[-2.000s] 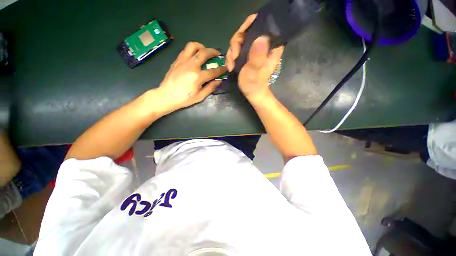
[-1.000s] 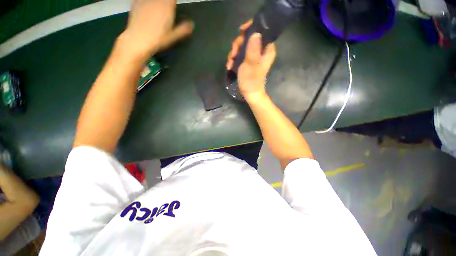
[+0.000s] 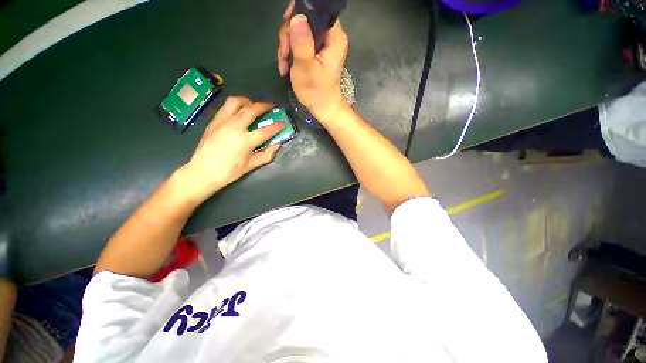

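Note:
My left hand (image 3: 230, 142) is bare and rests over a unit with a green board and dark edges (image 3: 282, 132), its fingers spread across the board. My right hand (image 3: 316, 74) is closed around the black electric screwdriver (image 3: 319, 13), above and to the right of the unit. The screwdriver's upper end is cut off by the top edge, and its tip is hidden by my hand. A round, grey, speckled dish (image 3: 347, 86) lies partly under my right hand. Another green unit (image 3: 189, 97) with a pale square and a small orange tab lies apart at the left.
A black cord (image 3: 423, 81) and a thin white cable (image 3: 475, 78) cross the dark green bench (image 3: 92, 177) at the right. A purple rim (image 3: 482, 6) shows at the top. A white-edged green conveyor (image 3: 42, 28) is at the upper left. Parts of other people show at both sides.
My left hand has come back from the upper left onto a unit where the bare black pad showed. My right hand still holds the screwdriver. The view has shifted.

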